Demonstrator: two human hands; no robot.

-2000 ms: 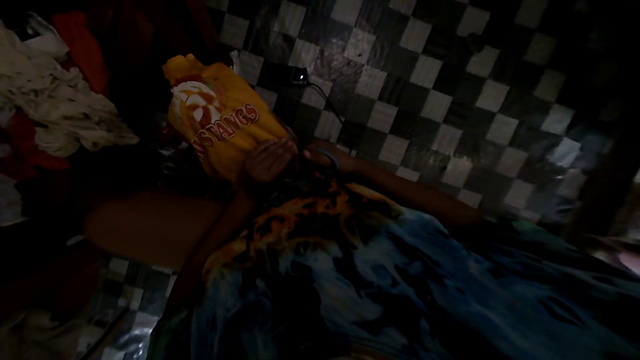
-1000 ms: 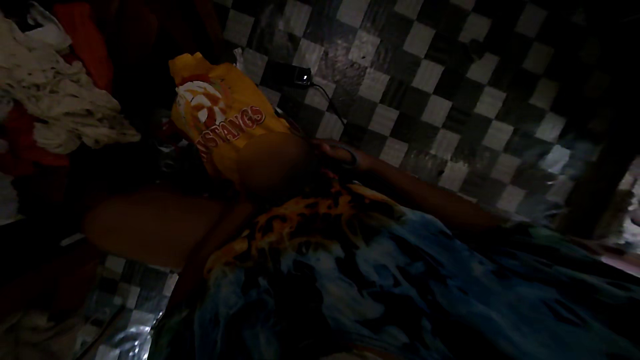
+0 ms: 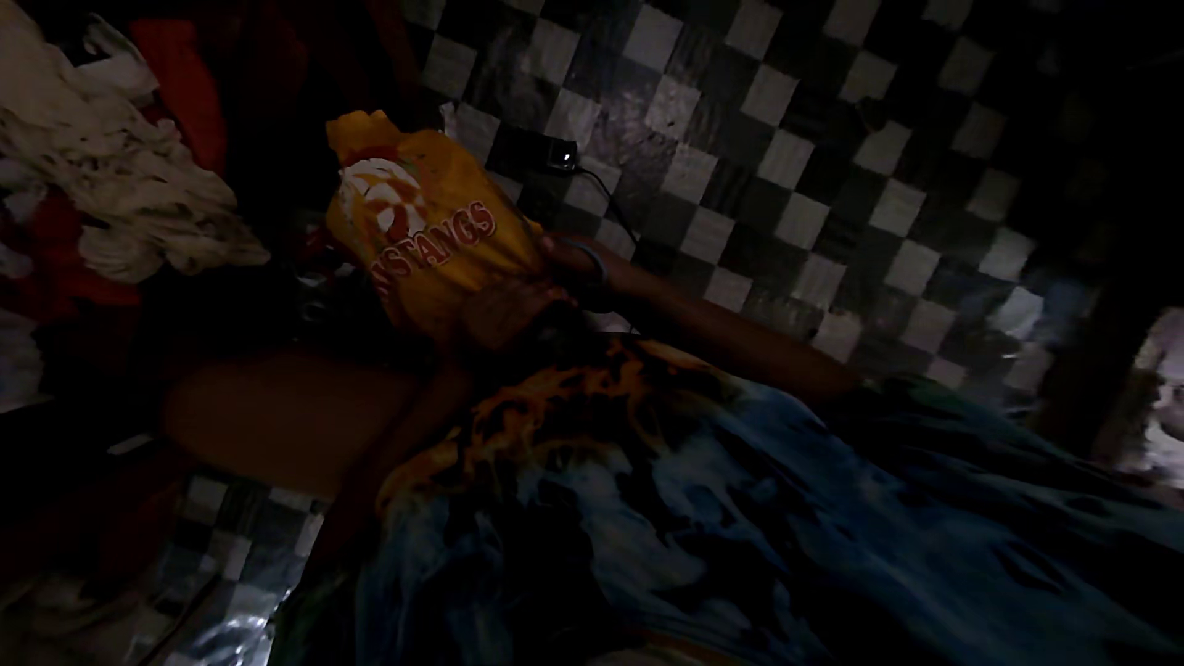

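Observation:
A yellow garment (image 3: 439, 231) with red lettering and a white and red print lies bunched or folded in front of my body. My left hand (image 3: 509, 313) rests on its near edge, back of the hand up, fingers pointing right. Just beyond it, my right hand (image 3: 572, 262), with a band at the wrist, touches the garment's right edge. The two hands nearly meet. Darkness hides their fingertips, so whether either one grips the cloth is unclear. A tie-dye garment (image 3: 647, 481) in blue, black and orange covers my body.
On the checkered floor (image 3: 703, 176), a small dark device (image 3: 561, 154) with a lit spot and a cable (image 3: 610, 196) lies beyond the garment. Cream cloth (image 3: 139, 176) and red cloth (image 3: 185, 88) are heaped at the left. A bare leg (image 3: 277, 421) extends left. The light is very dim.
One second ago my left hand was blurred over the yellow garment's near edge; now it rests there, much as it did two seconds ago. The right hand has stayed near the same edge.

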